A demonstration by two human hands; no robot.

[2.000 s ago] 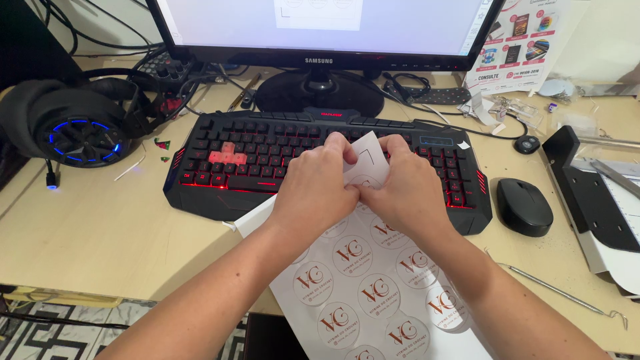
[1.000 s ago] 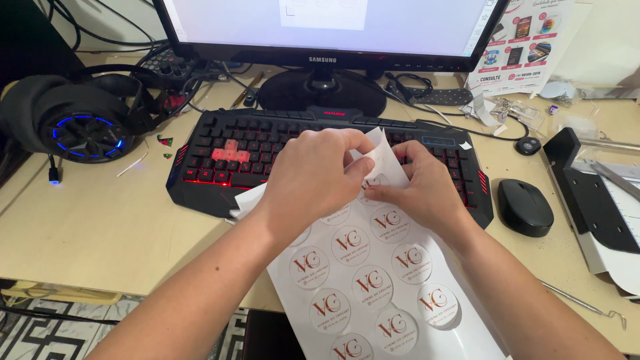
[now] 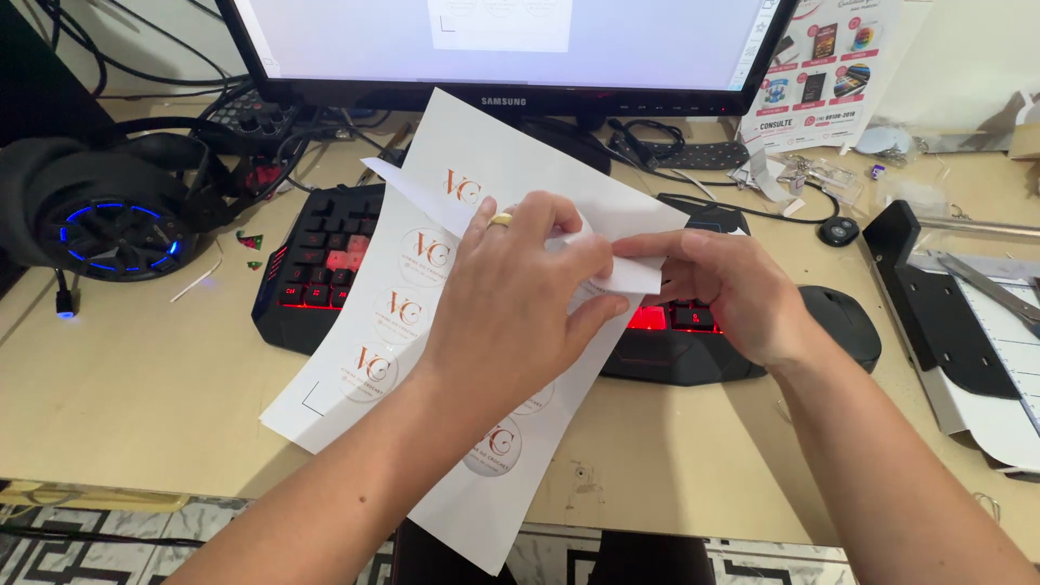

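Observation:
A white sheet of round stickers (image 3: 370,325), printed with reddish-brown lettering, is held tilted above the keyboard (image 3: 691,357). My left hand (image 3: 520,301), with a ring on one finger, lies over the sheet's middle, its thumb and forefinger at a folded flap of paper. My right hand (image 3: 723,284) pinches the folded right edge of the sheet between thumb and fingers. A narrow strip of paper stands up at the sheet's upper left. Under the left hand, several stickers are hidden. The sheet's lower corner hangs past the desk's front edge.
A monitor (image 3: 504,101) stands behind the keyboard. Headphones (image 3: 114,211) lie at the left, beside cables. At the right are a black mouse (image 3: 841,325), a small round black device (image 3: 838,231), scissors (image 3: 987,284) and a black-edged board (image 3: 951,325). A printed flyer (image 3: 821,73) stands behind.
The sheet has turned and risen, so its upper corner now overlaps the monitor's lower edge. Both hands have moved with it, and the left hand now lies flatter across the sheet.

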